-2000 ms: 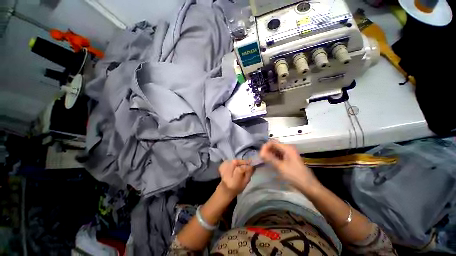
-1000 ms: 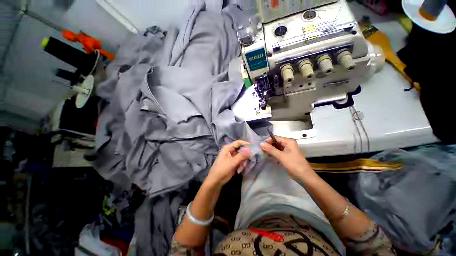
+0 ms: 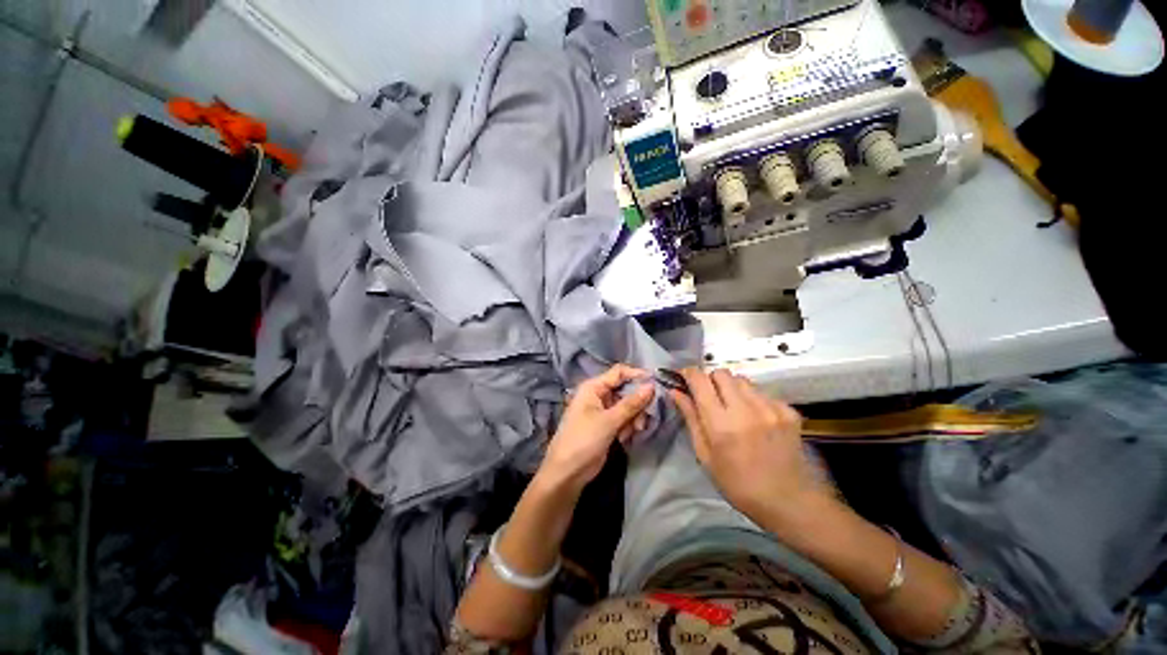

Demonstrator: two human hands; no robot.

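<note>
A large heap of grey cloth (image 3: 474,294) lies left of the cream overlock machine (image 3: 793,141) and hangs over the table's front edge. My left hand (image 3: 596,422) pinches an edge of the grey cloth above my lap. My right hand (image 3: 749,441) is close beside it, back of the hand up, and holds small dark thread snips (image 3: 671,380) with the tip at the cloth edge. Most of the snips is hidden in my right hand. The presser foot area (image 3: 676,243) is lit, behind my hands.
A striped yellow-black table edge (image 3: 915,425) runs right of my right hand. Clear plastic (image 3: 1043,499) is at the right, black cloth (image 3: 1120,192) beyond it. A black thread cone (image 3: 186,160) and orange cloth (image 3: 230,126) are at the left. A thin looped item (image 3: 924,326) lies on the table.
My right hand has turned over from fingers raised to back up, and the dark snips have moved from pointing upward to the cloth edge. My left hand still pinches the cloth.
</note>
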